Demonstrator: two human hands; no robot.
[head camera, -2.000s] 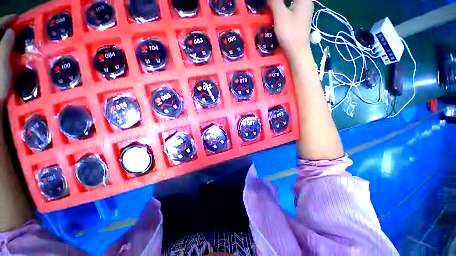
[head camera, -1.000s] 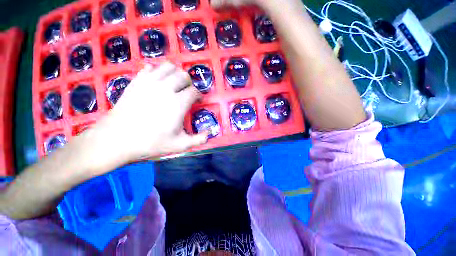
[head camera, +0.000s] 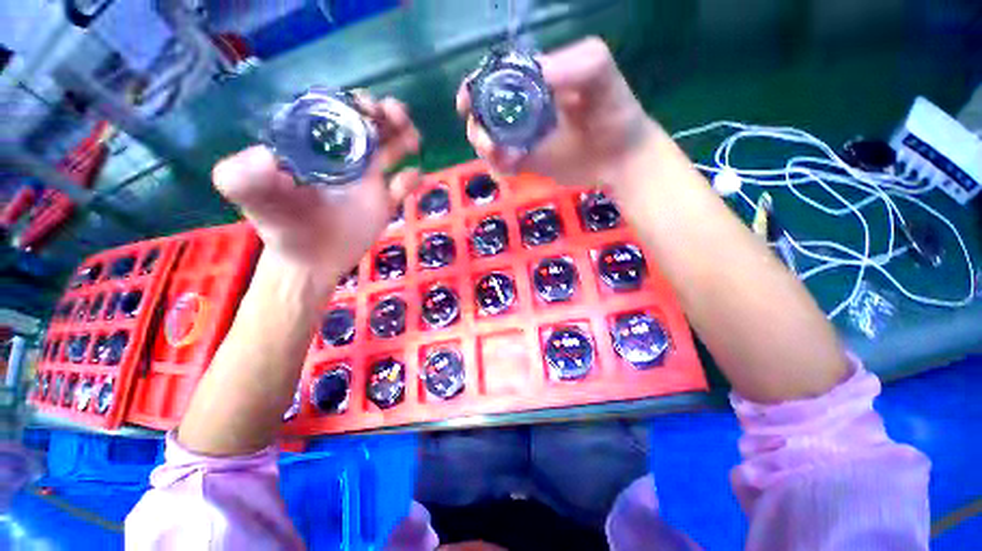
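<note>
My left hand (head camera: 312, 205) holds up a round watch head (head camera: 323, 137) in clear wrap, its sensor back with small greenish-white lights facing me. My right hand (head camera: 581, 118) holds up a second watch head (head camera: 511, 104), also with its lit sensor back facing me. Both are raised above the red-orange foam tray (head camera: 528, 407). Dark watch heads lie face up in its pockets, several with lit red and white digits. One front-row pocket (head camera: 504, 364) is empty. My forearms hide parts of the tray.
At left are a mostly empty red-orange tray (head camera: 199, 280) with a thin ring (head camera: 182, 320) in it, and a tray of watches (head camera: 95, 323). At right are tangled white cables (head camera: 840, 178) and a white box (head camera: 939, 145). Blue stools stand below the bench edge.
Both hands have risen from the tray, each now holding a watch head turned back side toward me. The view has tilted up, showing the left trays and background.
</note>
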